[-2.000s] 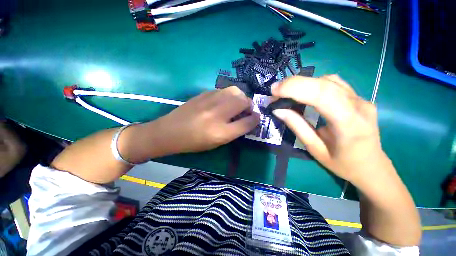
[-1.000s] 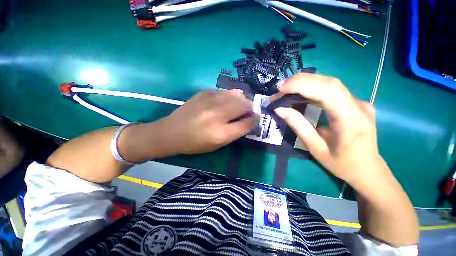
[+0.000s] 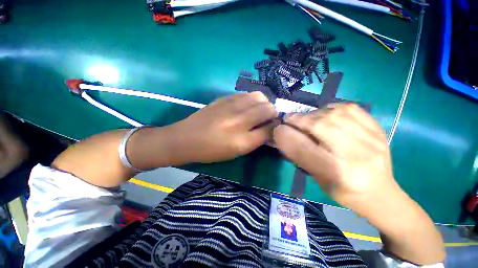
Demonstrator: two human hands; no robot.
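My left hand [image 3: 225, 128] is closed at the fingertips around the end of the white cable [image 3: 147, 96], whose two leads run left to a red connector [image 3: 75, 86] on the green bench. My right hand [image 3: 335, 146] meets my left fingertips over the reference card [image 3: 293, 106]. A little dark material shows between the fingertips; the connector housing and wire ends are hidden. Loose black housings [image 3: 293, 63] lie in a pile just beyond the card. Black tape [image 3: 331, 87] crosses the card's edges.
More white cables [image 3: 346, 22] with bared coloured wires and a red plug [image 3: 164, 19] lie at the back of the bench. A blue-rimmed tray [image 3: 446, 57] stands at the right. A person's arm [image 3: 10, 144] shows at the left edge.
My right hand has turned and closed in against my left fingertips, covering more of the card. The dark piece between its fingers is now mostly hidden. The view has shifted slightly.
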